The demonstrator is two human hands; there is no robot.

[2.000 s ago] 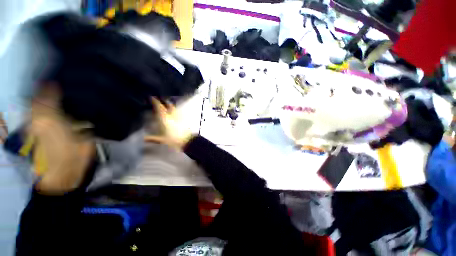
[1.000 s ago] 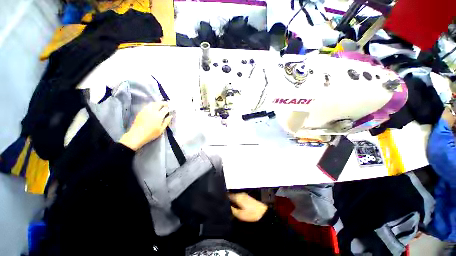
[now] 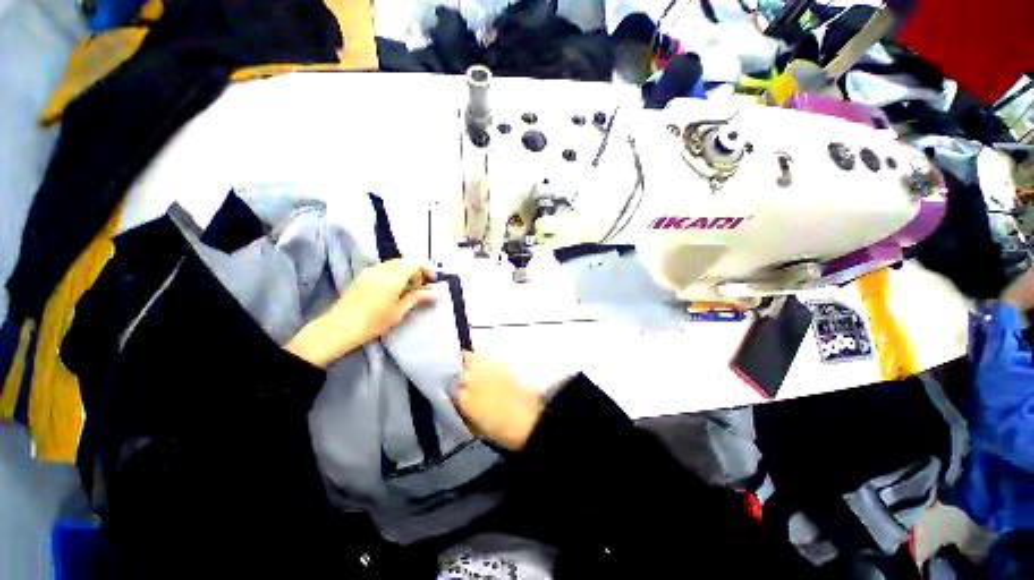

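Note:
A garment panel [image 3: 340,419], grey reverse side up with black parts, lies over the front left of the white table and hangs over its edge. My left hand [image 3: 380,306] holds the panel near its upper right corner, left of the presser foot [image 3: 520,263]. My right hand [image 3: 497,399] holds the right edge lower down, at the lower end of a black strip [image 3: 456,312]. The fabric is beside the needle area, not under it. Fingertips are partly hidden in the fabric.
The white IKARI machine head [image 3: 794,193] stands right of the hands. A grey scrap [image 3: 612,283], dark rectangle [image 3: 771,349] and sticker [image 3: 840,331] lie nearby. Black fabric [image 3: 125,147] drapes over the table's left end. A blue-clothed person [image 3: 1003,408] is at far right.
The black garment lifted at left earlier is down. The grey side now faces up, with its edge nearer the needle. My right hand has moved up from the table's front edge onto the panel's right edge.

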